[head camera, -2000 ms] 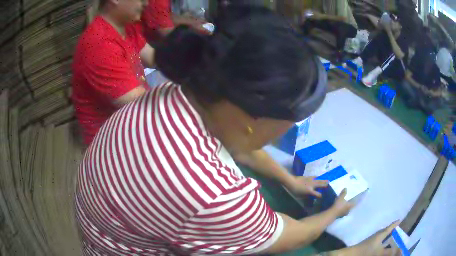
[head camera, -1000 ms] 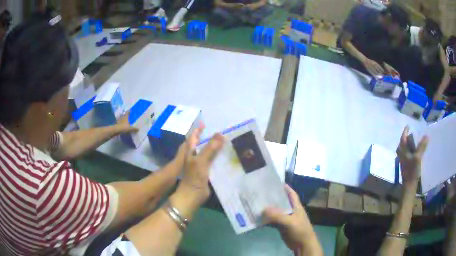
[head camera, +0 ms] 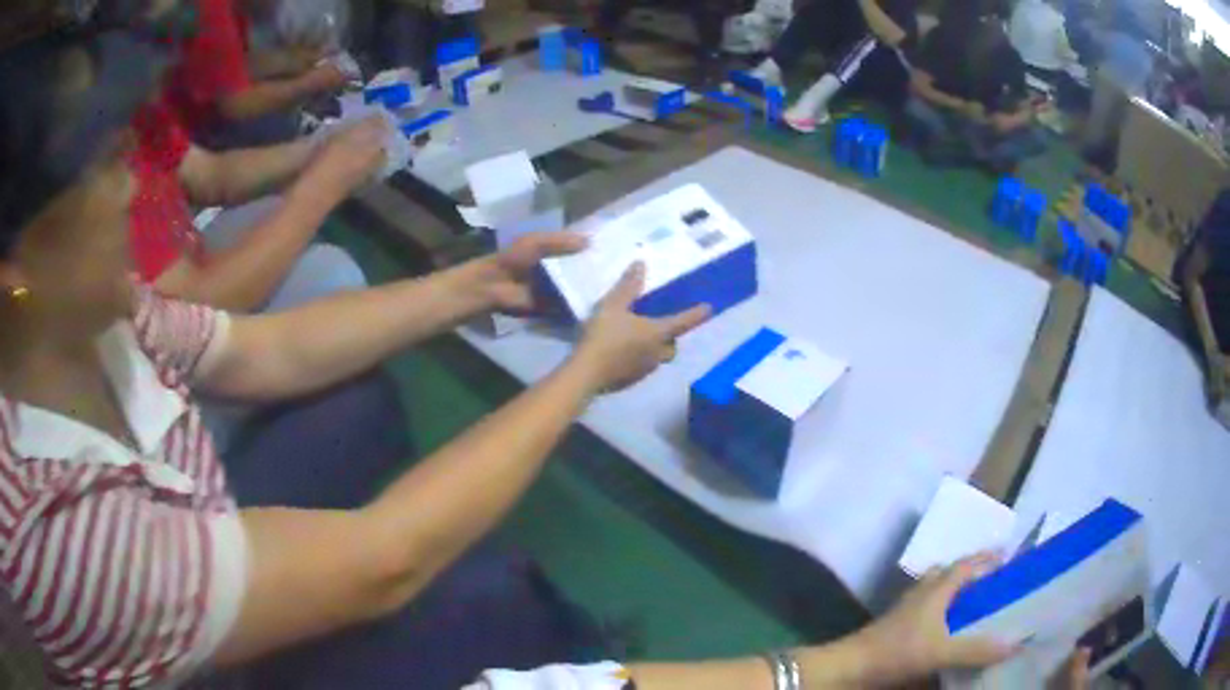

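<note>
A blue and white retail carton (head camera: 1059, 593) is at the bottom right, tilted, with a blue edge up and a dark picture panel low on its white face. My left hand (head camera: 944, 623) holds its left side, fingers behind and below the blue edge; a bracelet is on the wrist. Only fingertips of my right hand (head camera: 1080, 670) show at the carton's lower edge, touching it; the rest is cut off by the frame.
A neighbour in a striped shirt (head camera: 122, 539) holds another carton (head camera: 661, 249) in both hands over the white sheet (head camera: 863, 310). A carton stands on the sheet (head camera: 769, 411), others beside my carton (head camera: 955, 526). Wooden slats (head camera: 1032, 391) lie between sheets.
The view has swung left since one second ago. My carton is now lower right, its blue edge turned up. The neighbour has lifted a carton in both hands.
</note>
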